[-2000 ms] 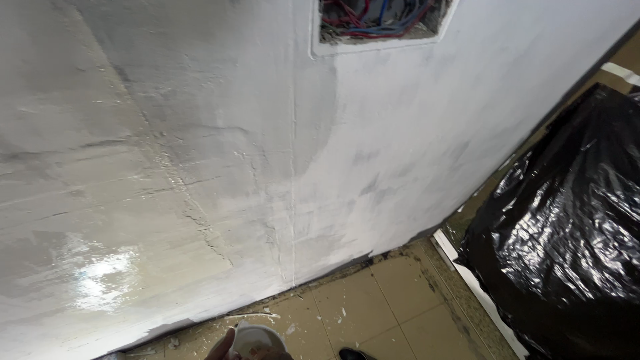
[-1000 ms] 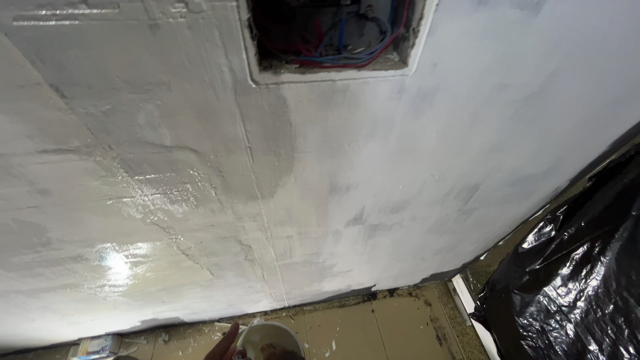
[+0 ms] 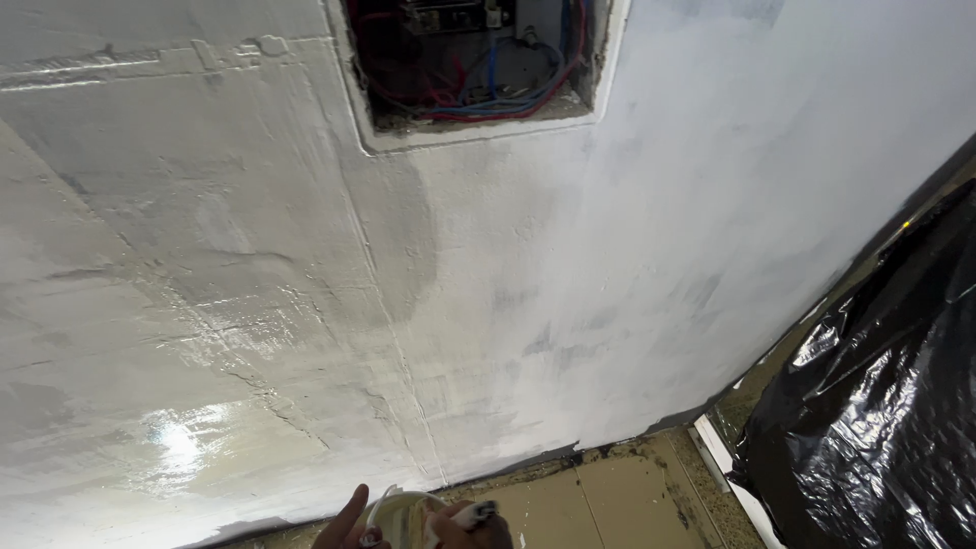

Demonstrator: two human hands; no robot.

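At the bottom edge of the head view, my left hand [image 3: 349, 524] is closed on the rim and handle of a small white bucket [image 3: 396, 499]. My right hand [image 3: 463, 528] is at the bucket's right side, shut on what looks like a paintbrush [image 3: 479, 514]; its head is mostly hidden over or in the bucket. Beyond them rises a wall [image 3: 488, 305] with patchy white and grey paint, glossy and wet-looking at the lower left. A recessed electrical box [image 3: 473, 69] with red and blue wires opens at the top.
Beige floor tiles [image 3: 621, 496] with paint spots and debris lie along the wall's foot. Black plastic sheeting [image 3: 877, 404] covers something at the right, beside a white strip [image 3: 728, 476] on the floor. A dark unpainted band runs along the wall's bottom edge.
The view has shifted, so more of the electrical box shows. My right hand with the brush-like tool is now plain beside the bucket; a small container seen at the lower left one second ago is out of view.
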